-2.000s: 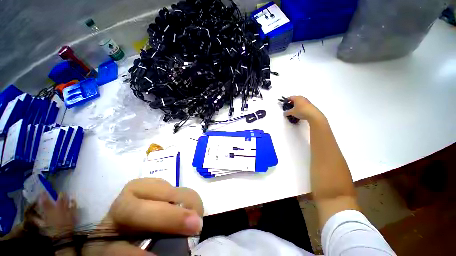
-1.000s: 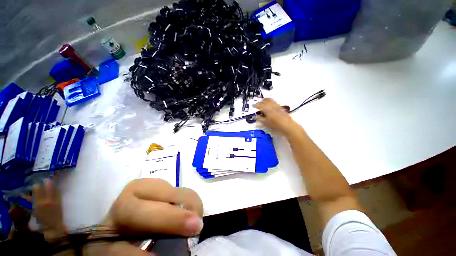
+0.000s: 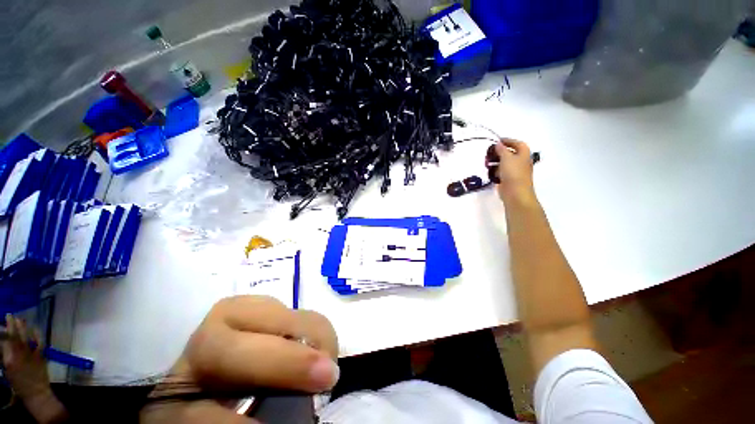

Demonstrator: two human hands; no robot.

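Observation:
My left hand [image 3: 261, 352] is large and close to the camera at the bottom left, closed on a dark object [image 3: 286, 409] with a shiny edge, mostly cut off by the frame. My right hand [image 3: 515, 170] is over the table right of the cable pile, its fingers on a coiled black cable [image 3: 494, 163]. Another black cable coil [image 3: 464, 186] lies just left of these fingers. A large heap of black cables [image 3: 331, 99] is at back centre. White cards with a cable picture [image 3: 385, 255] lie stacked on blue pieces [image 3: 443, 248] in front of it.
A white card [image 3: 269, 277] and yellow rings [image 3: 257, 244] lie left of the stack. Blue-and-white packs [image 3: 79, 240] stand at left near another person's hand [image 3: 23, 360]. Clear plastic [image 3: 194, 203], a blue tray [image 3: 137, 150], blue boxes [image 3: 538, 33] and a grey bag [image 3: 654, 58] are further back.
My right hand has moved right from in front of the heap, and cable coils now lie further right. The other person's hand has moved left. My left hand has stayed in place.

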